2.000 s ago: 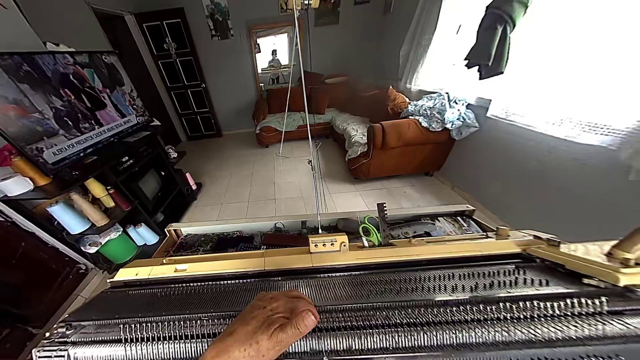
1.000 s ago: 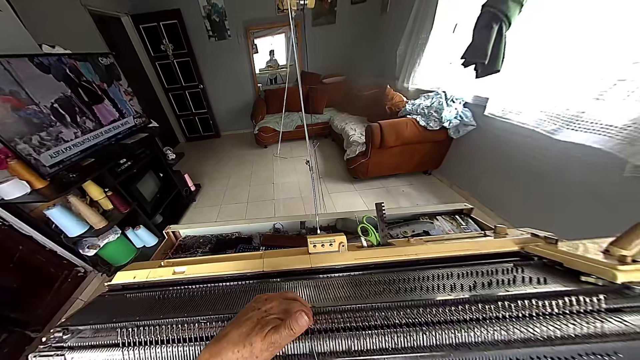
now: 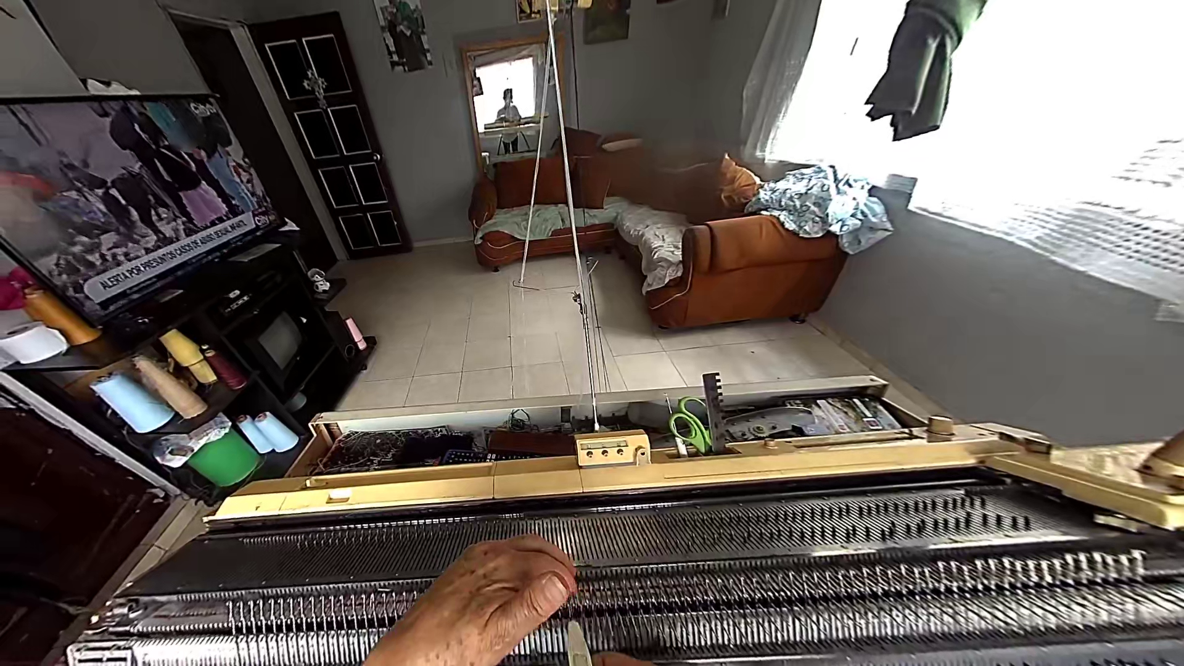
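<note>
A knitting machine's metal needle bed [image 3: 786, 592], with long rows of needles, spans the lower view. My left hand [image 3: 486, 601] rests over it left of centre, fingers curled down and thumb pointing right; whether anything is between the fingers is hidden. Just right of it, at the bottom edge, a pale, narrow, pointed object [image 3: 578, 645] shows beside a fingertip of my right hand [image 3: 622, 659]. Most of that hand is out of view, so its hold cannot be told. White yarn [image 3: 566, 139] runs down toward the cream tension unit [image 3: 612, 450] behind the bed.
Behind the bed, an open tray [image 3: 370, 430] holds green-handled scissors [image 3: 689, 425], a dark toothed comb [image 3: 713, 407] and loose items. A cream carriage part [image 3: 1091, 486] sits at the right end. Yarn cones [image 3: 134, 400] and a television [image 3: 129, 185] stand on the left.
A fingertip of my right hand and the pale pointed object have come into view at the bottom edge. My left hand stays at nearly the same place on the needle bed.
</note>
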